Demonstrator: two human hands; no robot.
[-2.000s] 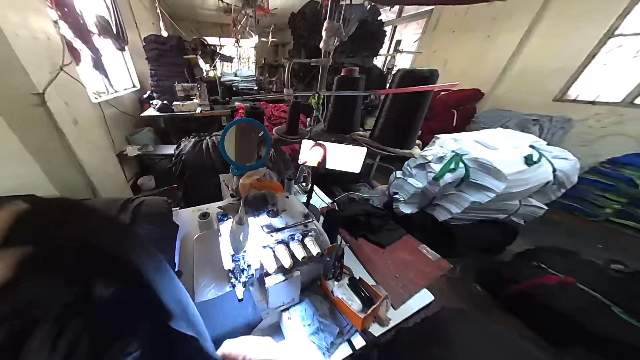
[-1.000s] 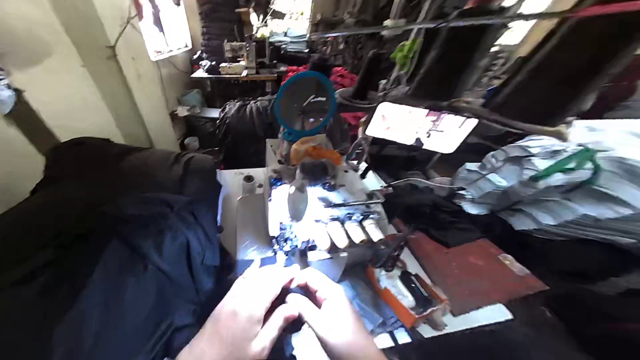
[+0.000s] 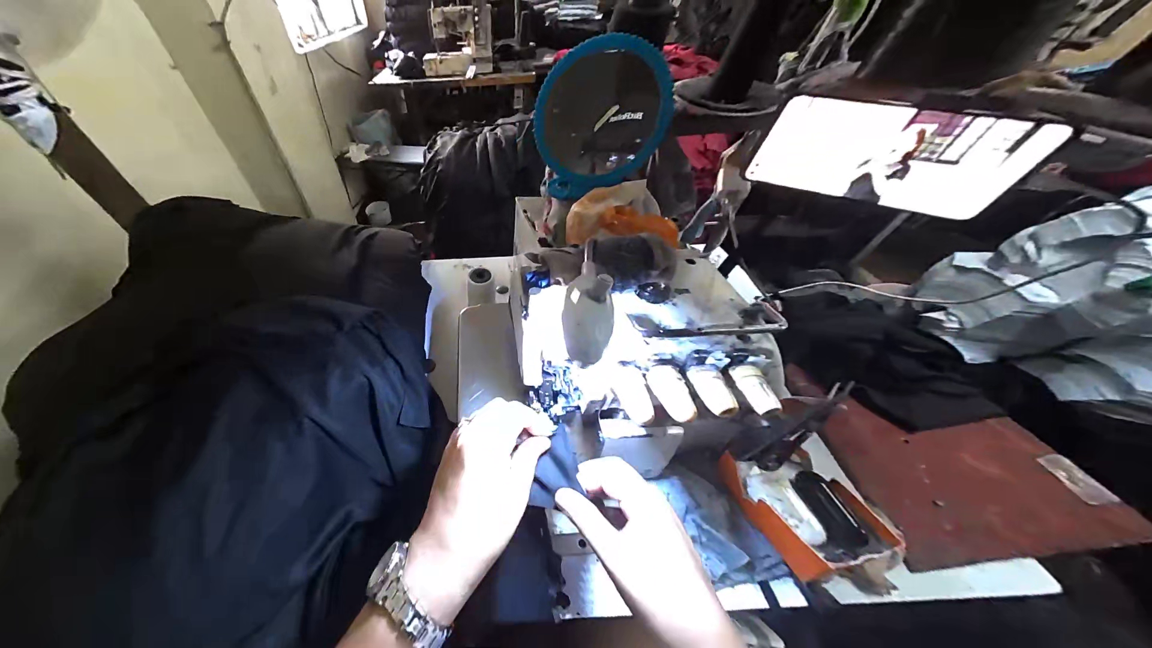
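Note:
A lit overlock sewing machine [image 3: 648, 315] stands on its table. My left hand [image 3: 490, 477], with a metal wristwatch [image 3: 405, 594] on its wrist, pinches a dark blue cloth piece [image 3: 555, 468] just in front of the needle and presser-foot area [image 3: 556, 392]. My right hand [image 3: 630, 531] is on the right edge of the same cloth, thumb and fingers closed on it. The cloth's far end reaches the machine's foot; whether it lies under the foot cannot be told. Several pale tension knobs [image 3: 693, 391] line the machine's front, right of the foot.
Dark garments [image 3: 243, 432] are heaped at the left. On the right are an orange box [image 3: 810, 522] with tools, black tweezers [image 3: 801, 423] and a reddish-brown board [image 3: 972, 477]. A blue-rimmed round fan or mirror [image 3: 603, 117] and a bright phone [image 3: 909, 157] stand behind.
Both hands were together before the machine a second ago; now they are apart with the blue cloth showing between them. The view has turned and moved closer since two seconds ago.

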